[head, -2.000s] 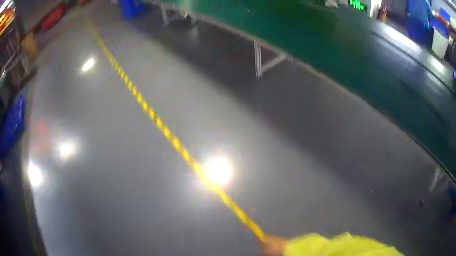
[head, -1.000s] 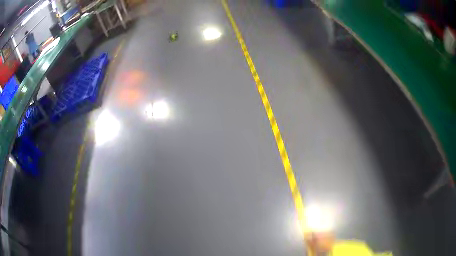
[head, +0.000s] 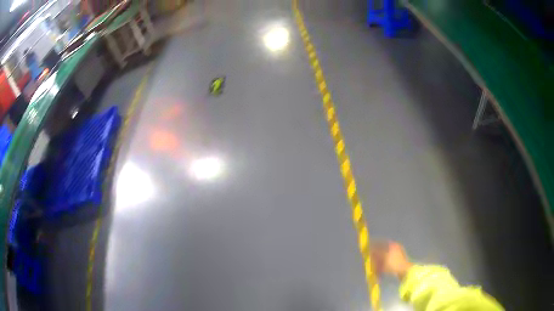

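My right hand [head: 390, 258] shows at the lower right, blurred, with a yellow sleeve behind it. It is over the yellow-black floor tape [head: 346, 167]. No held thing can be made out, and the blur hides how the fingers are placed. My left hand is not in the picture. The glossy grey floor [head: 261, 231] lies in front of me.
A green-topped bench [head: 486, 54] runs along the right, with a blue stool [head: 389, 21] beside it. At left are a blue plastic pallet [head: 85, 161] and another green bench [head: 45, 97]. A small yellow-green thing [head: 217, 85] lies on the floor ahead.
The view has swung from the right-hand bench to the aisle, then moved forward. The pallet and the small floor thing appear nearer. More of my right hand and sleeve shows.
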